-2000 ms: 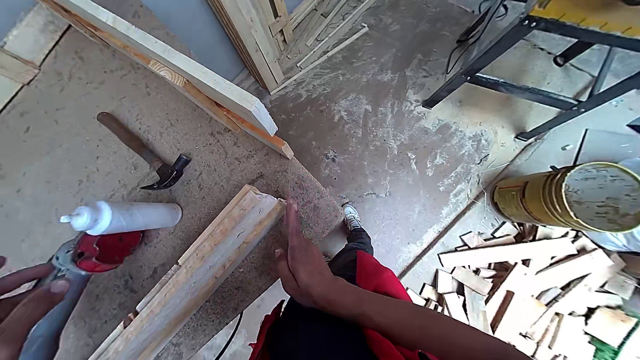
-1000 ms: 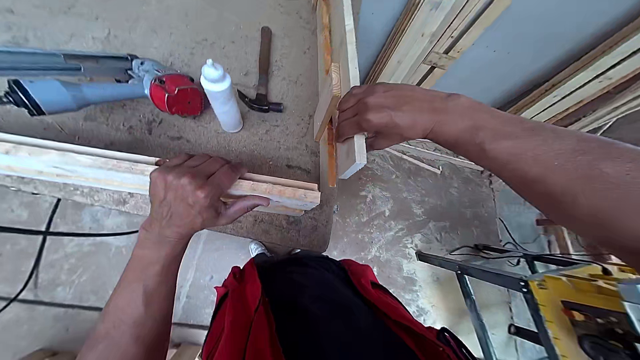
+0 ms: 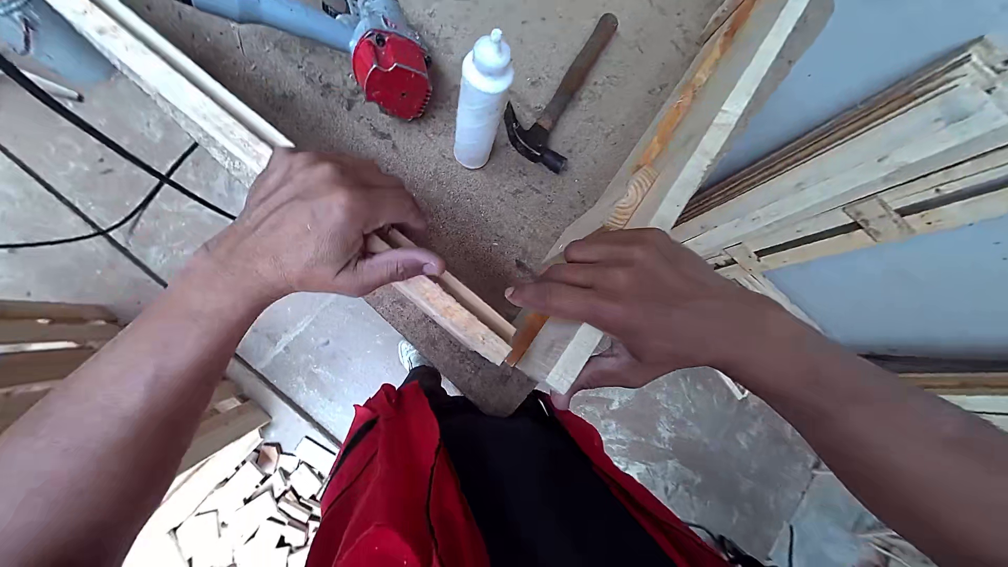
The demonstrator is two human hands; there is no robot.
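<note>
My left hand (image 3: 331,224) grips the pale wooden boards (image 3: 449,303) on the left, thumb over their top edges. My right hand (image 3: 642,307) is closed around the near end of another pair of boards (image 3: 709,118) on the right. The near ends of both meet, or almost meet, at a corner in front of my body. Between them on the worktop lie a white squeeze bottle (image 3: 480,102), a claw hammer (image 3: 563,98) with a wooden handle, and a blue-grey power tool with a red end (image 3: 391,75).
The dusty worktop (image 3: 465,213) ends in a corner near my waist. Long wooden strips (image 3: 850,189) lean by the wall at right. Wood offcuts (image 3: 252,504) are heaped on the floor at lower left, and black cables (image 3: 118,161) cross the left side.
The near ends of the two sets of boards have come together; a second ago they stood apart at the corner. The view has turned and moved closer.
</note>
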